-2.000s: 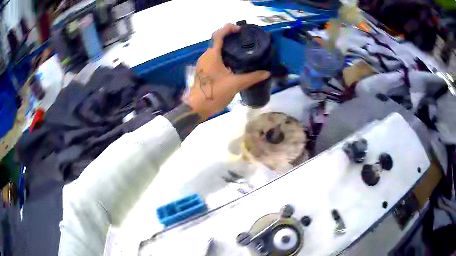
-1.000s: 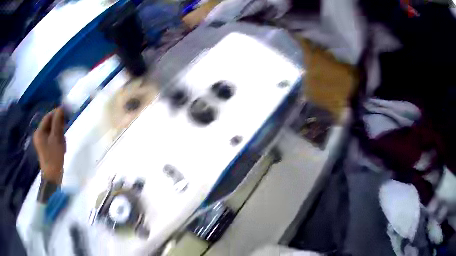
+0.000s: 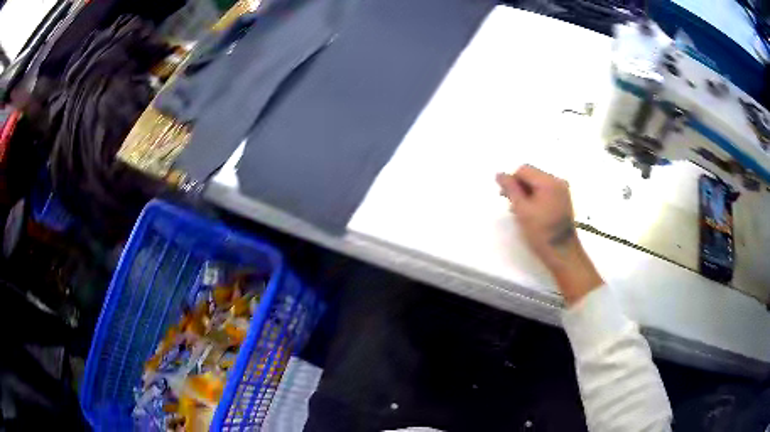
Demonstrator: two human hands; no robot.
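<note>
My right hand (image 3: 540,207) is over the white table (image 3: 447,169), left of the sewing machine (image 3: 646,110). Its fingers are curled in and nothing shows in them. My left hand is out of the picture. Flat dark blue-grey cut panels (image 3: 338,110) lie in layers on the left of the table and reach its front edge. The presser foot and needle area (image 3: 646,160) shows below the machine head, with no cloth under it. A black smartphone (image 3: 716,228) with a lit picture lies on the machine bed.
A blue plastic crate (image 3: 270,261) with orange and white scraps stands below the table at left. A worn wooden side table (image 3: 152,143) is beyond the panels. A dark fabric heap (image 3: 84,110) is at far left. The table's front edge runs across the lap.
The view has swung left from the machine top to the panels and crate. My left hand, which held and then left the black bottle, is out of view; my right hand has come into view.
</note>
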